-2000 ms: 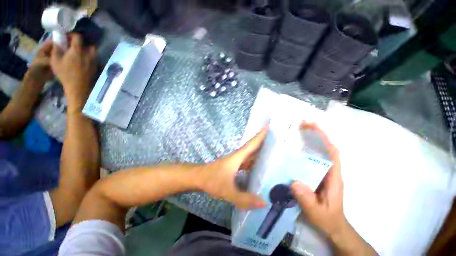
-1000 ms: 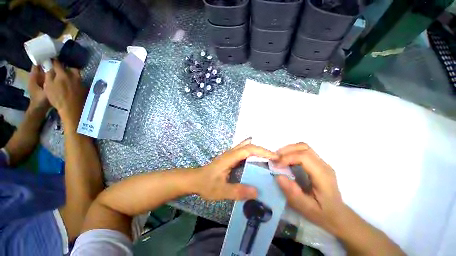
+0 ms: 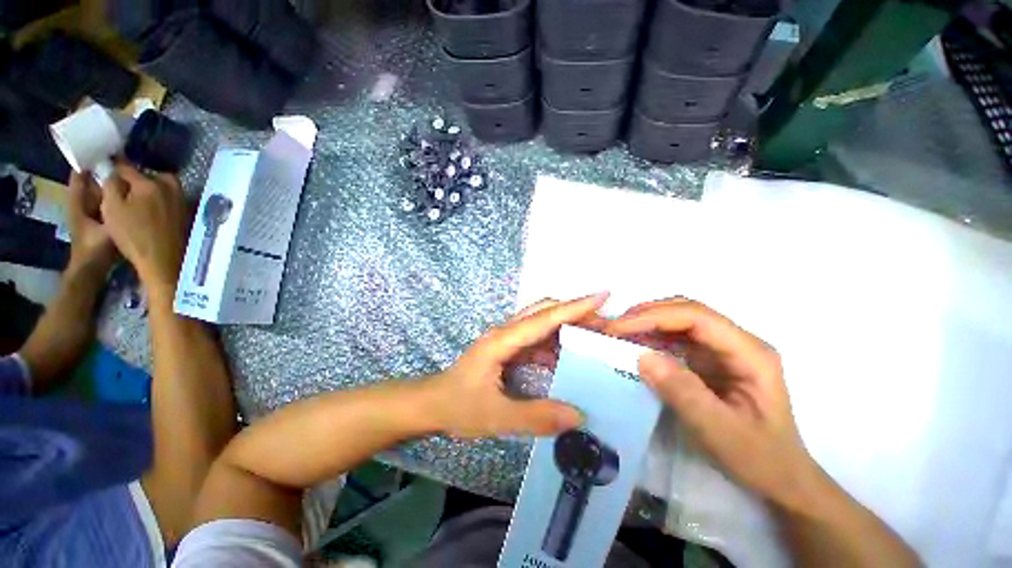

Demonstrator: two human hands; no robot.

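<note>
A pale blue and white retail carton [image 3: 621,444] with a dark round-headed appliance printed on its front stands tilted towards me at the bench's front edge. My left hand [image 3: 505,372] holds its upper left side, thumb on the front face. My right hand [image 3: 727,388] holds its upper right corner, thumb on the front, fingers behind the top edge. The carton's top looks closed; its rear is hidden. Its lower end is cut off by the picture's edge.
White sheets [image 3: 866,333] lie right. Small white-tipped black parts [image 3: 442,172] lie on bubble wrap [image 3: 377,266]. Stacked dark housings [image 3: 588,83] stand behind. A second carton [image 3: 236,239] stands left, beside another worker's hands [image 3: 139,222] holding a white appliance [image 3: 89,139].
The carton's top flap, held up between my hands earlier, is now down. My right hand has moved to the carton's upper right corner. The view has shifted slightly.
</note>
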